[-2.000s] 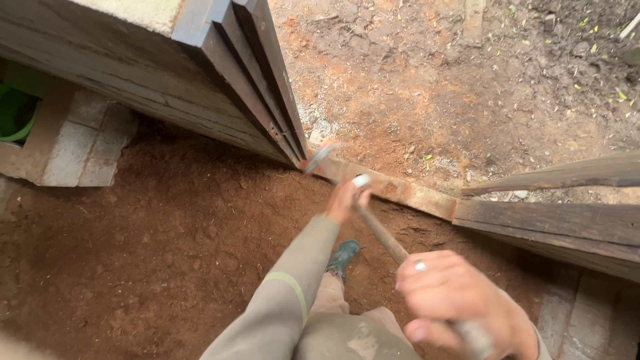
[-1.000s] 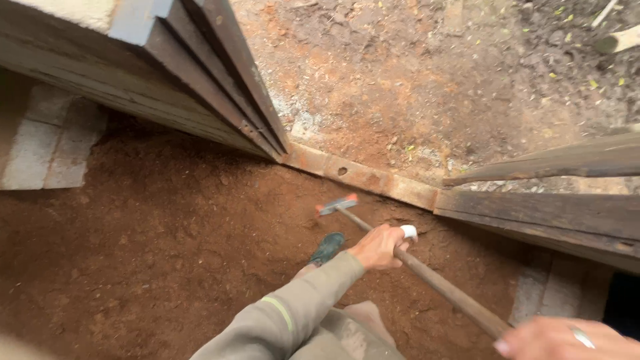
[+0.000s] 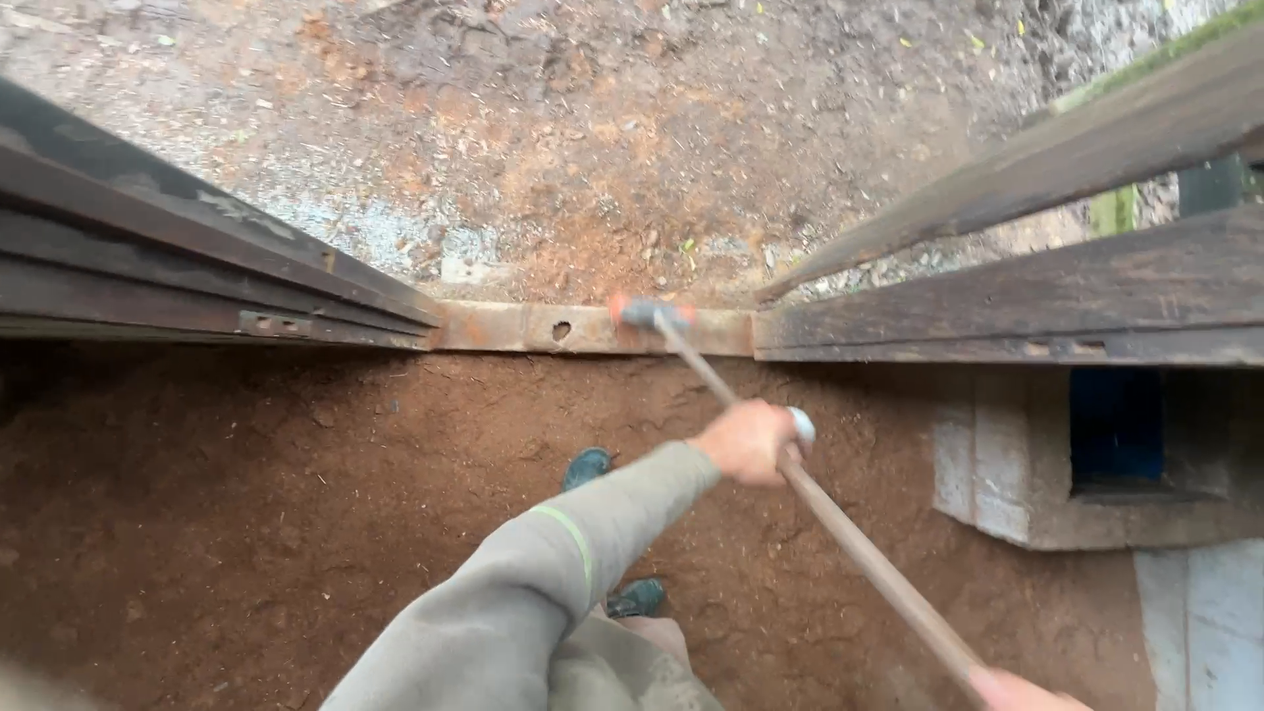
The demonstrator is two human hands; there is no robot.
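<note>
A long-handled tool [image 3: 869,558] with a wooden shaft runs from the bottom right up to the doorway. Its short crosswise head [image 3: 647,314], grey with orange ends, is blurred and lies over the worn sill [image 3: 484,326]; its exact kind cannot be told. Partway down the shaft, my left hand [image 3: 750,441] is closed around the wood, with something white at its finger side. My right hand [image 3: 1022,689] grips the shaft lower down and is partly cut off by the bottom edge. A dark hole shows in the sill, left of the head.
Dark wooden frame boards [image 3: 197,247] flank the opening at left, and more boards [image 3: 1027,296] at right. Reddish-brown soil [image 3: 247,533] lies on the near side, with my boots [image 3: 588,467] on it. A concrete block edge [image 3: 1027,513] with a blue-lined recess is at the right.
The tool's head, over the soil on the near side of the sill one second ago, is now over the sill. Both hands remain on the shaft. The view has turned and shifted.
</note>
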